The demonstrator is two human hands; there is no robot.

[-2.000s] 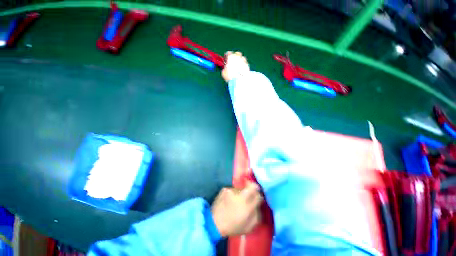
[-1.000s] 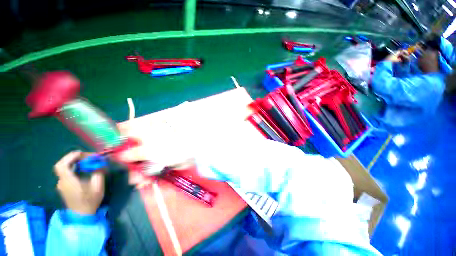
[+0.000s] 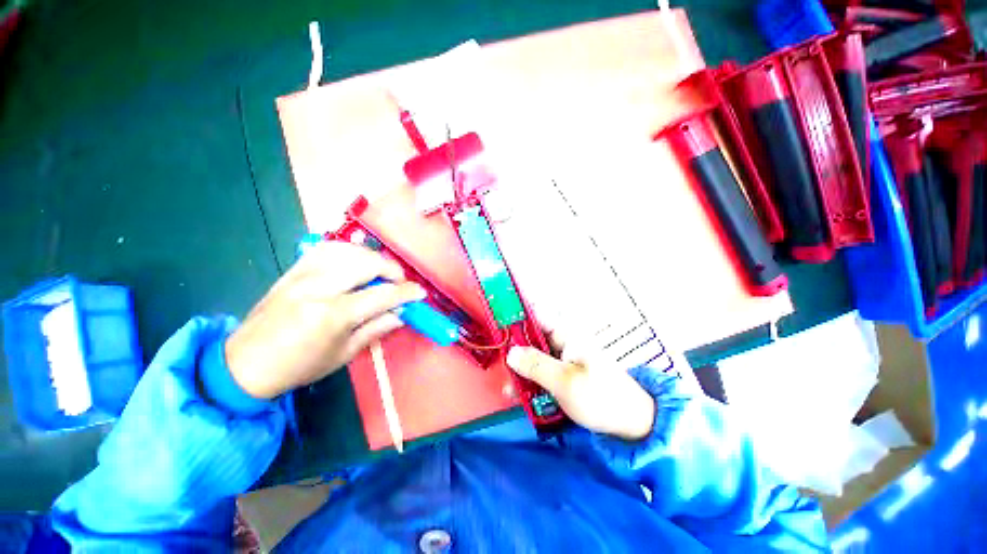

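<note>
A red handle subassembly (image 3: 522,363) with a green circuit board (image 3: 487,265) inside lies over the salmon mat (image 3: 406,403), its wider head away from me. My right hand (image 3: 579,387) grips its near part. My left hand (image 3: 325,314) holds a bright blue cylinder (image 3: 431,322) just left of it; a thin wire runs from the cylinder to the red body. A red handle shell (image 3: 363,222) lies slantwise on the mat, partly under my left hand. A strip sheet with black bars (image 3: 639,344) lies to the right, partly behind my right hand.
Red-and-black shells (image 3: 785,162) lie side by side at the mat's right edge. A blue crate (image 3: 907,260) heaped with shells stands beyond. A light-blue bin (image 3: 106,352) with white pieces is at the left. White paper (image 3: 801,379) lies in a carton (image 3: 905,363) at lower right.
The view has turned down onto the mat. The subassembly has moved from the left to over the mat. My left hand has come in beside it with the blue cylinder.
</note>
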